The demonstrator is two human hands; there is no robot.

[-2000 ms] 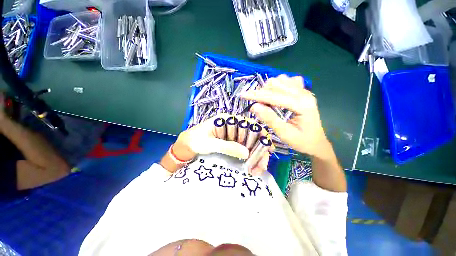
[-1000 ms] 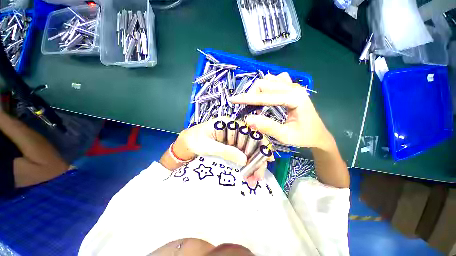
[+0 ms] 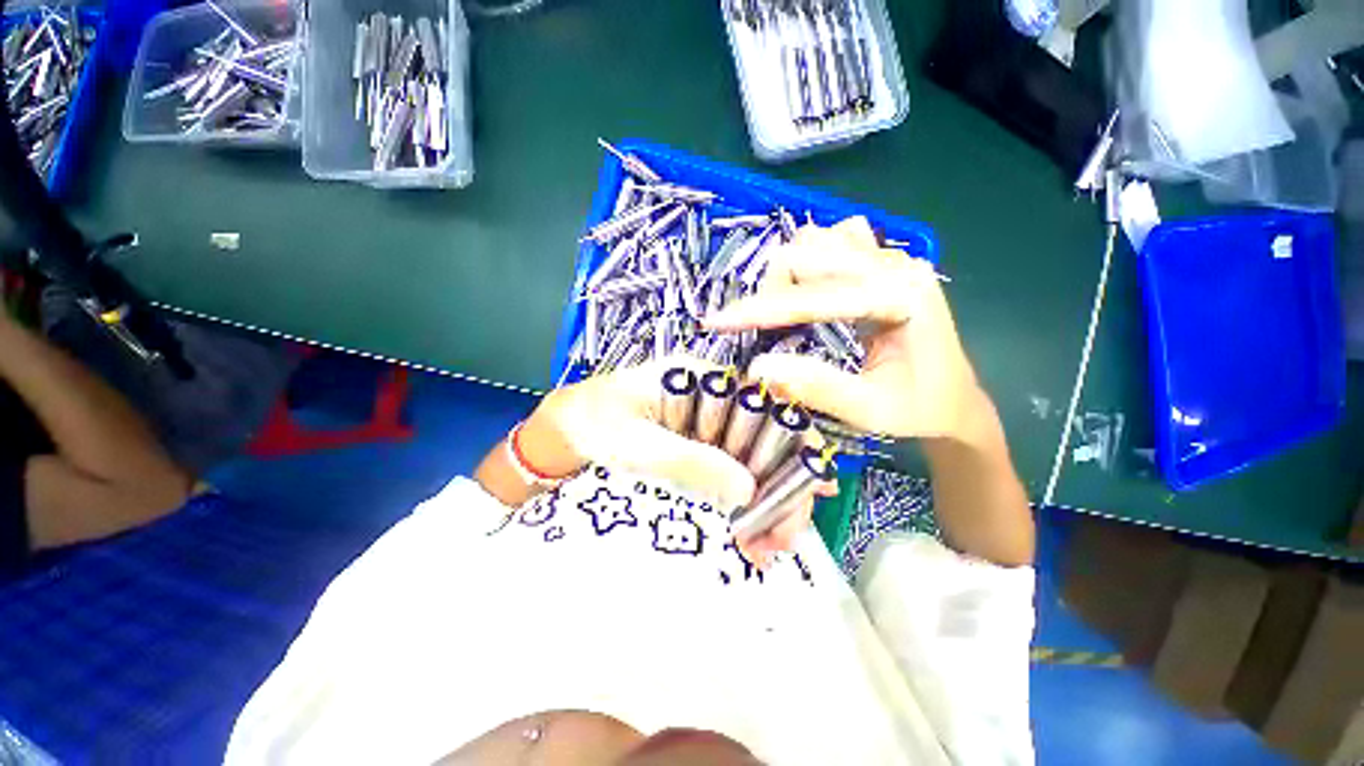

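Note:
My left hand (image 3: 643,434) holds several silver metal parts (image 3: 736,416) fanned in a row, their dark-ringed round ends facing up. Small yellow marks show at some of the ends. My right hand (image 3: 883,337) is just above and to the right of the row, index finger and thumb bent towards the ring ends. Whether its fingertips hold a small tool is too blurred to tell. Both hands are over the near side of the blue parts tray (image 3: 606,195), which is heaped with loose metal parts (image 3: 643,262).
A clear box (image 3: 823,147) with rows of parts lies beyond the tray. Two clear side boxes (image 3: 386,177) hold loose parts at left. A blue lid or tray (image 3: 1245,352) and plastic bags (image 3: 1197,90) are at right. A green bin (image 3: 853,524) is below; a person's arm (image 3: 90,434) shows at left.
The row of parts in my left hand has shifted slightly right and down. More yellow marks show at the ring ends. My right hand stays close above them.

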